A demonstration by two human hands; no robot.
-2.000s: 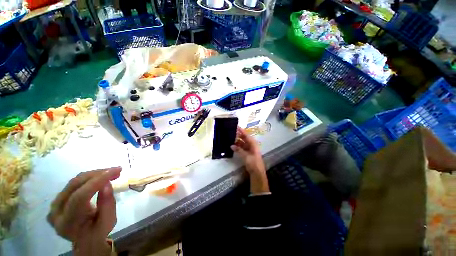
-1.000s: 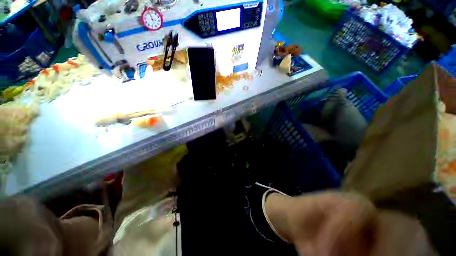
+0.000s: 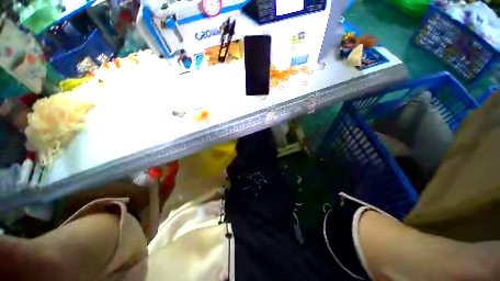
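Observation:
Both my hands are out of the picture; only my forearms show, running off the lower left and lower right edges. The white sewing machine (image 3: pixel 285 41) stands on the white tabletop (image 3: pixel 137 118), cut off by the top edge. A black smartphone (image 3: pixel 257 65) stands or leans in front of it. A small orange piece (image 3: pixel 201 114) lies near the table's front edge, with a small dark metal thing (image 3: pixel 178 113) to its left. A cream tangled pile (image 3: pixel 60 118) lies at the left end of the table.
Cream pieces with orange spots (image 3: pixel 118 64) lie behind the pile. A blue crate (image 3: pixel 378 148) stands right of my legs, beside a brown box or bag (image 3: pixel 466 175) at the right edge. Another blue crate (image 3: pixel 450 43) stands on the green floor.
My hands have moved off the tabletop and phone, down and outward, out of the picture. The cream strip near the orange piece no longer shows on the table. The view has tilted down.

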